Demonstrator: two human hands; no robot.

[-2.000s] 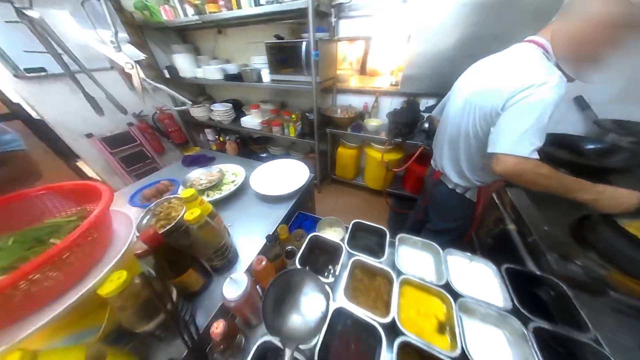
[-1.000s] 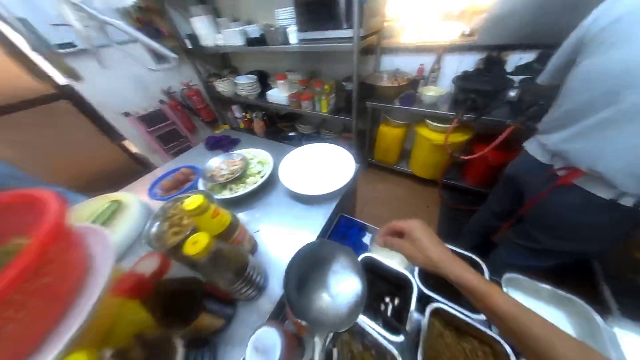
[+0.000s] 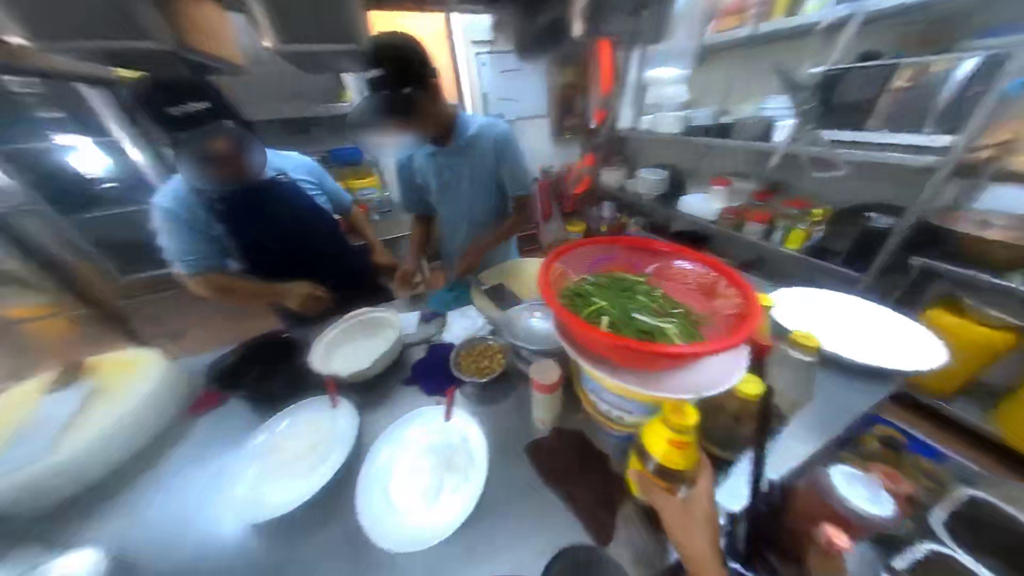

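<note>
My left hand (image 3: 684, 504) is closed around a yellow-capped sauce bottle (image 3: 668, 440), held upright in front of a tub (image 3: 616, 400). On that tub a pale plate (image 3: 720, 372) carries a red plastic colander (image 3: 648, 352) of cut green vegetables (image 3: 628, 308). At the lower right edge a blurred patch of skin (image 3: 832, 540), seemingly my right hand, shows below a white-lidded jar (image 3: 864, 492); its fingers and grip cannot be made out. Another yellow-capped bottle (image 3: 740, 408) stands just behind the held one. A dark brown cloth (image 3: 580, 480) lies to its left.
Two white oval plates (image 3: 424, 480) (image 3: 296, 460) lie on the steel counter. Behind them are a white bowl (image 3: 356, 344) and a small bowl of chopped food (image 3: 480, 360). Two co-workers (image 3: 264, 216) (image 3: 464, 176) stand across the counter. A large white plate (image 3: 860, 328) sits right.
The view has swung far left, bringing the co-workers and oval plates into sight. One second ago my right hand reached over the food trays; now my left hand holds a sauce bottle.
</note>
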